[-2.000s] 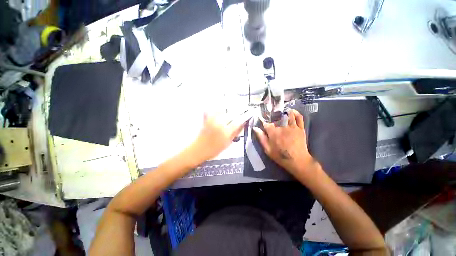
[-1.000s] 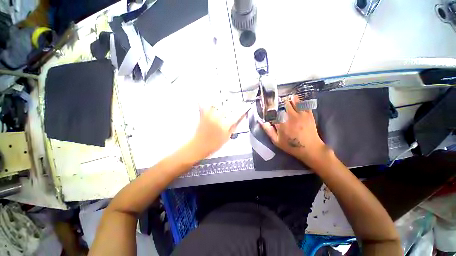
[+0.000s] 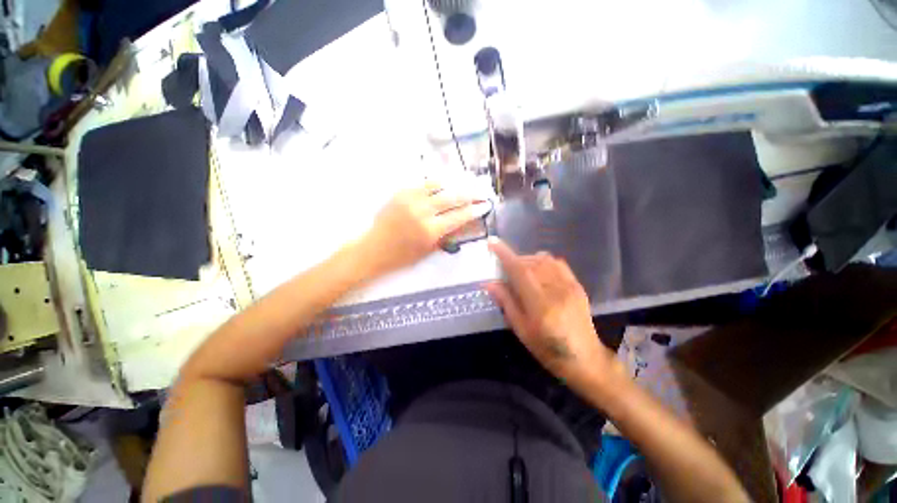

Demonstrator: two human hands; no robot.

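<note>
A dark cut panel lies flat at the right of the needle area, its left part beside the presser foot. My right hand, slightly blurred, is at the panel's lower left edge, index finger and thumb apart. My left hand is left of the presser foot, fingers stretched towards it. A small dark-edged thing shows by its fingertips; I cannot tell whether it is held. The light strip seen earlier on the panel does not show.
A dark squarish panel lies on the cream board at left. Grey and dark strips and a dark piece lie at the upper left. A printed ruler runs along the near edge. Dark cloth is at far right.
My right hand has moved down and left, away from the presser foot. My left hand's fingers have closed in beside the small dark-edged thing. The view has shifted, and the light strip is out of sight.
</note>
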